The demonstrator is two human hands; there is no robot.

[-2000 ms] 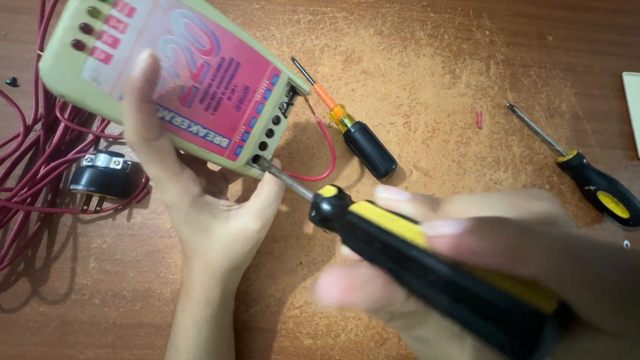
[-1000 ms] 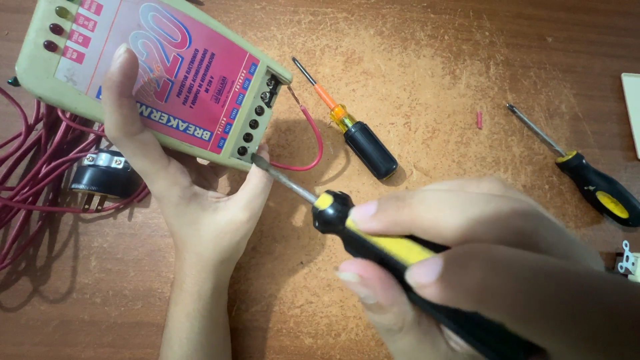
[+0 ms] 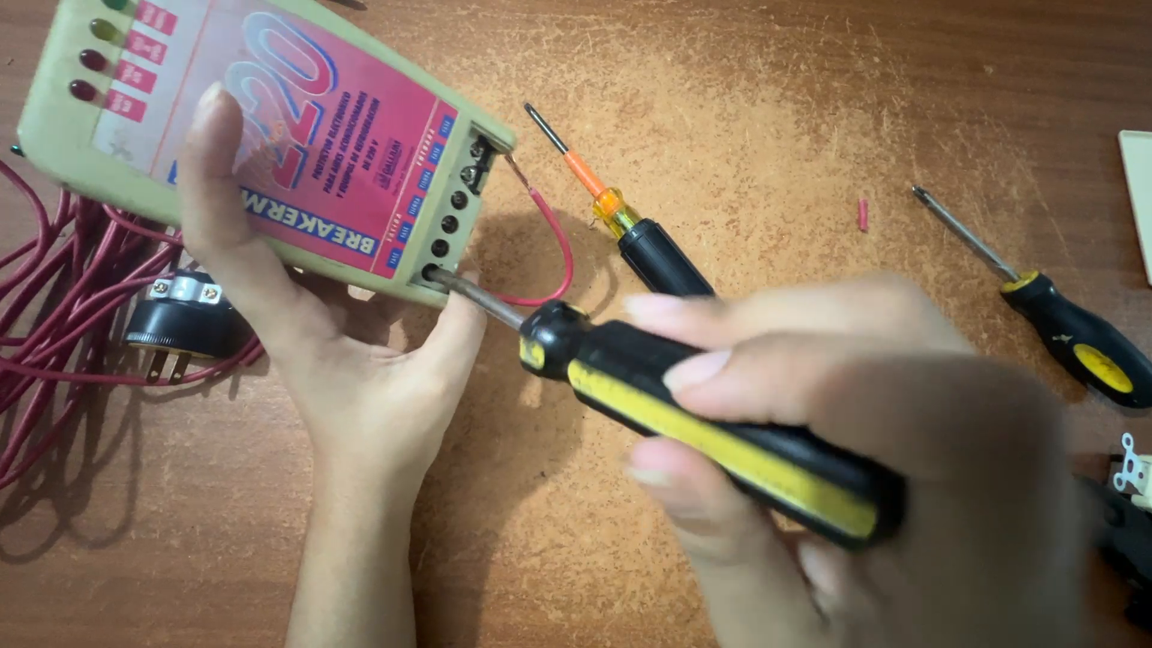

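Note:
My left hand (image 3: 333, 333) holds a pale green plastic voltage protector (image 3: 297, 117) with a pink label, tilted above the table at the upper left. Its right end has a row of screw terminals (image 3: 449, 224). A red wire (image 3: 565, 243) with a bare copper end reaches the terminal end's upper corner and loops beneath the device. My right hand (image 3: 810, 396) grips the black and yellow handle of a screwdriver (image 3: 720, 432). The blade's tip sits in the lowest terminal hole, close to my left thumb or fingertip; which one, I cannot tell.
A screwdriver with an orange shaft sleeve (image 3: 585, 175) lies behind my right hand. Farther right are a small red piece of insulation (image 3: 863, 215) and another black and yellow screwdriver (image 3: 1053, 310). At left, coiled red cable (image 3: 81, 297) lies by a black plug (image 3: 184, 315).
My right hand has shifted its grip on the screwdriver, whose handle shows turned. The protector has moved and tilted slightly in my left hand.

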